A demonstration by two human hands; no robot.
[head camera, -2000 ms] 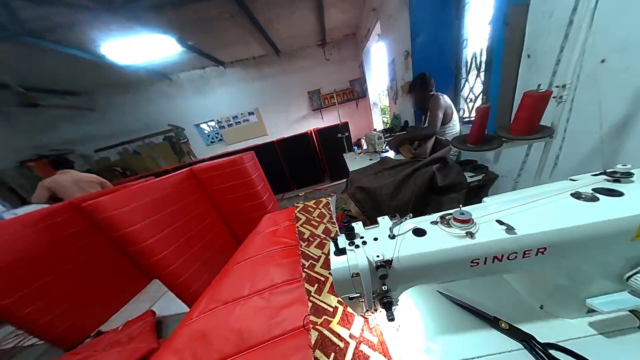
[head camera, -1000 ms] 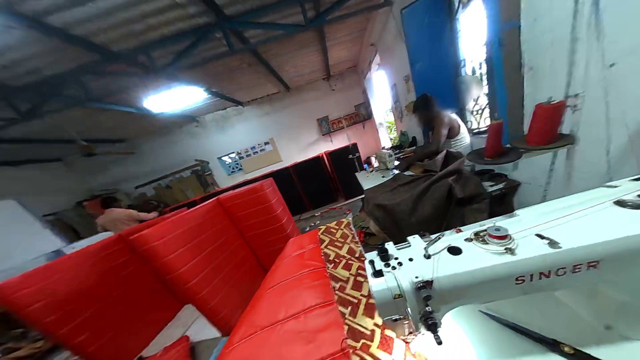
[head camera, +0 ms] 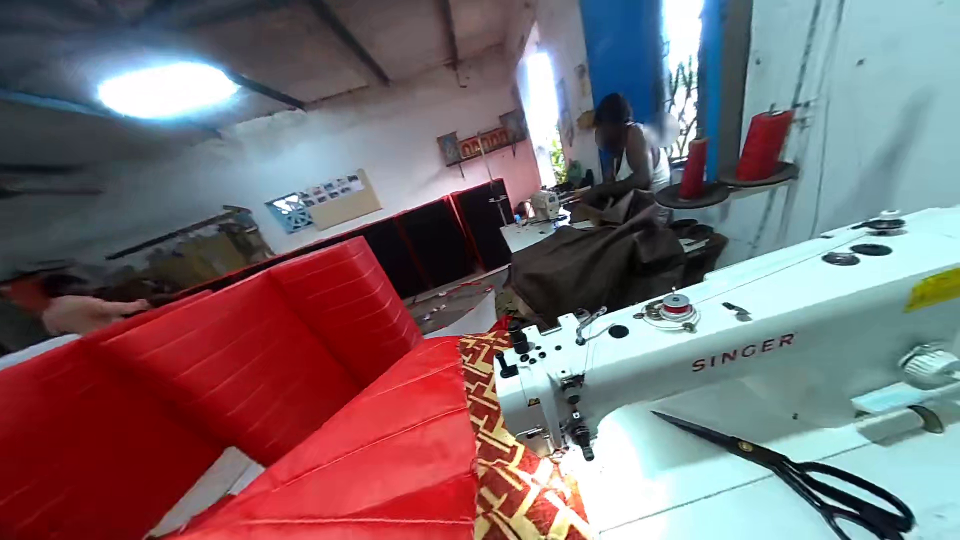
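Neither of my hands shows in the head view. A white Singer sewing machine [head camera: 720, 360] stands at the right, its needle end over a red and gold patterned fabric strip [head camera: 499, 450]. That strip lies along the edge of a red quilted upholstery panel [head camera: 375, 450], which spreads across the lower middle. Black-handled tailor's scissors [head camera: 780, 465] rest on the white table under the machine's arm, blades pointing up and left. A small bobbin of red thread [head camera: 676, 304] sits on top of the machine head.
Tall red padded panels [head camera: 225, 345] stand at the left. Two red thread cones [head camera: 763, 146] are on stands at the back right. Behind the machine, a person [head camera: 637, 154] sits at another sewing machine [head camera: 545, 204] with dark brown cloth [head camera: 600, 262]. Another person [head camera: 82, 307] is at the far left.
The view has swung about and back. The person at the far left has an arm stretched out, as one second ago. The scissors lie on the table throughout.
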